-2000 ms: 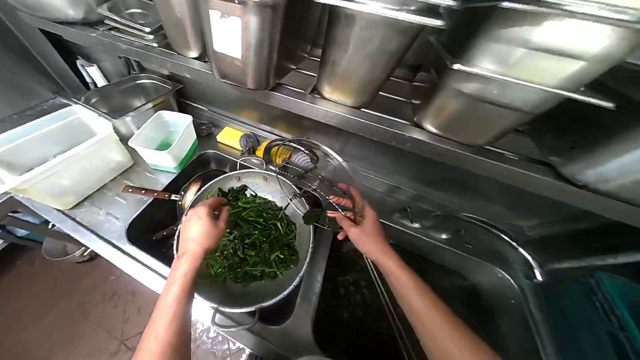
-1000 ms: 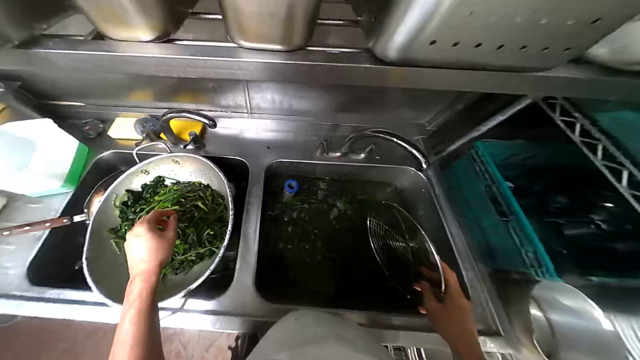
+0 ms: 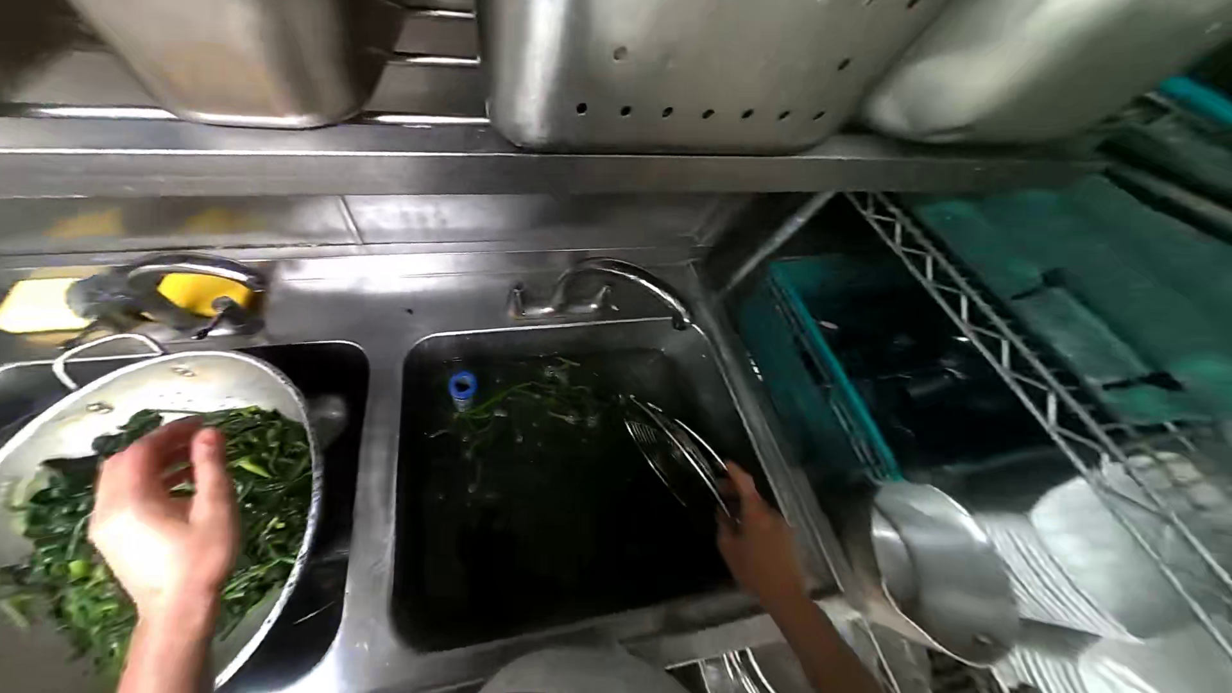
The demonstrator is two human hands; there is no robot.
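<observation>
A large metal pot (image 3: 310, 481) full of leafy greens (image 3: 265, 520) stands over the left sink basin. Above the greens hovers my left hand (image 3: 164, 510), fingers curled and apart; whether a leaf is between them cannot be told. My right hand (image 3: 760, 539) grips the rim of a round wire strainer (image 3: 664, 443), tilted steeply over the right side of the right basin (image 3: 539, 577). Dark water fills that basin, with loose stems and leaves (image 3: 539, 390) floating near the back. A blue ring-shaped piece (image 3: 462, 387) shows at the basin's back left.
A faucet (image 3: 626, 274) curves over the right basin. Yellow sponges (image 3: 197, 292) and a metal scrubber (image 3: 101, 294) lie behind the pot. Steel containers (image 3: 674, 77) line the shelf above. At right are a teal crate (image 3: 837, 366), a wire rack (image 3: 1001, 356) and a metal pot (image 3: 943, 568).
The right hand has carried the strainer from beside the pot to over the right basin, and it is now tilted more steeply. The view has swung to the right.
</observation>
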